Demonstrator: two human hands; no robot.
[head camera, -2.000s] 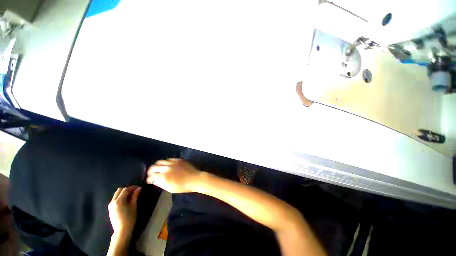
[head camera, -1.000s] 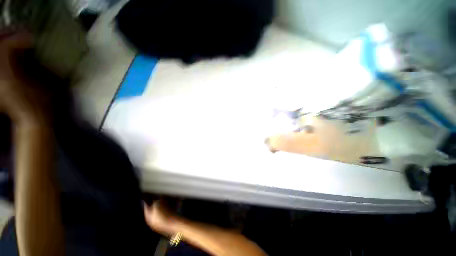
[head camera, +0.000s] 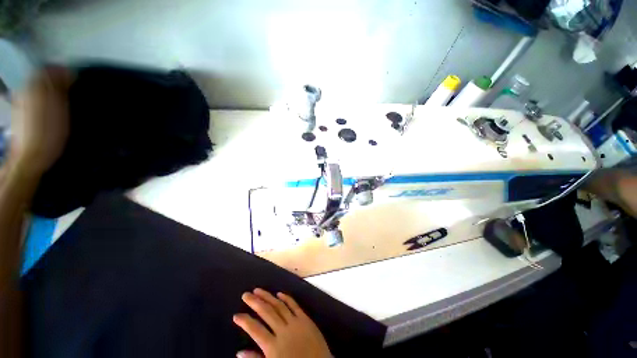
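Note:
A large black fabric panel (head camera: 160, 280) lies over the left front of the table, its corner near the front edge. My right hand (head camera: 283, 325) rests on it at the bottom, fingers spread, the wrist cut off by the frame. My left hand (head camera: 43, 119) is blurred at the far left, against the black piece pile (head camera: 133, 126); whether it grips cloth cannot be told. The sewing machine (head camera: 447, 154) stands beyond the panel. Its presser foot area (head camera: 307, 222) is right of the panel, with no cloth seen under it.
Black thread snips (head camera: 426, 238) lie on the tan bed (head camera: 363, 245). A dark block (head camera: 503, 238) with pale cord is near the head's right end. Thread cones (head camera: 445, 91) stand behind. A person's forearm (head camera: 618, 187) shows at the right. A grey ruler strip (head camera: 461, 304) runs along the front edge.
The view has swung right and up onto the machine. The black panel now lies on the table, and my right hand has come from below the edge onto it.

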